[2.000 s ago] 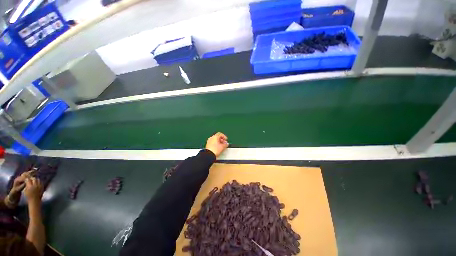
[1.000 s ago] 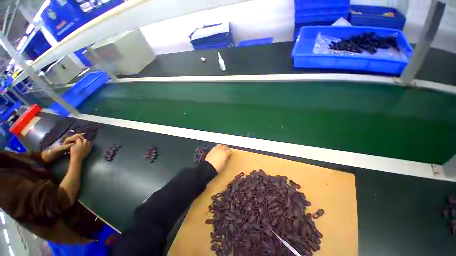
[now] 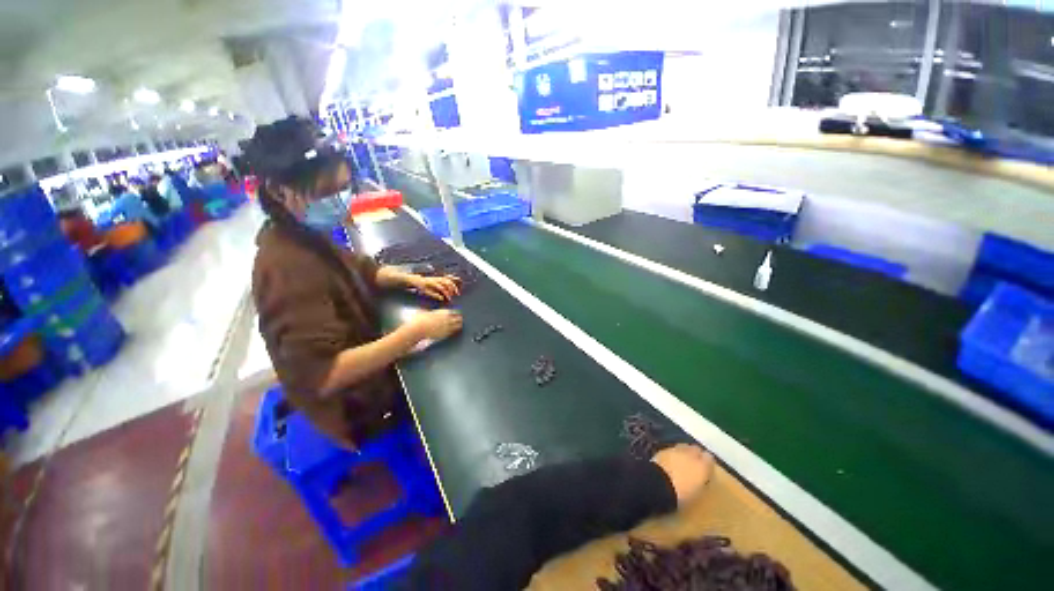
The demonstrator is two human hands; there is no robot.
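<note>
My left hand (image 3: 689,471), at the end of a black sleeve, rests at the top left corner of the tan cardboard sheet (image 3: 757,520). Its fingers are blurred, so I cannot tell whether it holds anything. A heap of small dark moulded parts (image 3: 693,568) lies on the cardboard, cut off by the bottom edge. A small cluster of dark pieces (image 3: 640,432) lies on the bench just left of the hand. My right hand is out of the picture.
A masked person in brown (image 3: 318,312) sits on a blue stool (image 3: 335,473) at left, hands over the bench. Silver-white slivers (image 3: 516,455) and a dark cluster (image 3: 543,369) lie on the bench. The green belt (image 3: 693,358) runs alongside; a white bottle (image 3: 764,271) stands beyond it.
The view has swung left, bringing the seated person and the aisle into view. The cardboard and heap have shifted toward the bottom edge. My left hand stays near the cardboard's upper left corner.
</note>
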